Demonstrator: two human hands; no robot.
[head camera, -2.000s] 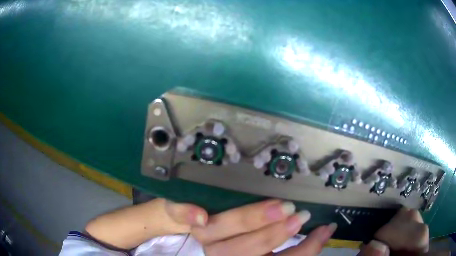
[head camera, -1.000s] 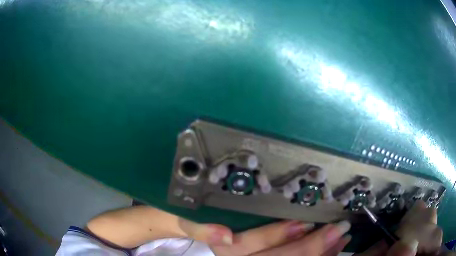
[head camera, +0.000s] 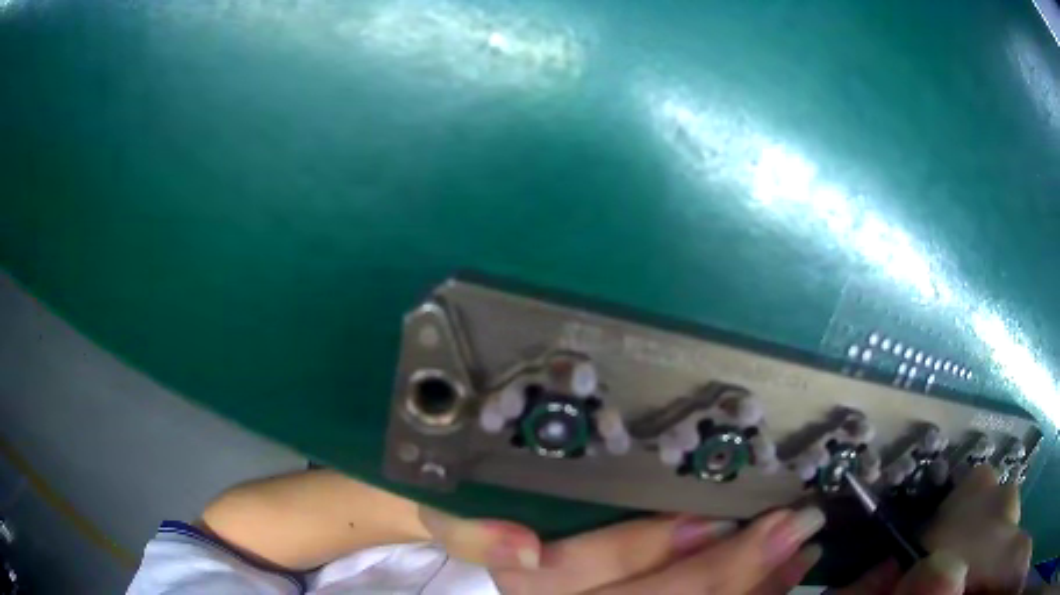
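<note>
The grey-tan fixture bar lies slanted on the green worktop, with several stations in a row. Small workpieces with silvery centres sit in them, such as the leftmost one, flanked by pale clamp arms. My left hand lies along the bar's near edge, fingertips at its side. My right hand, cut off by the lower edge, holds the tweezers like a pen. Their light tip is at the third workpiece. Whether the tip grips anything is too small to tell.
A clear parts sheet with rows of tiny white dots lies beyond the bar at the right. The bar's left end has a dark locating hole. The glossy green worktop has a curved edge at lower left, above a grey floor with a yellow line.
The bar has shifted right and nearer to me since two seconds ago. The tweezers have come into view at the third station and stay there in the last second.
</note>
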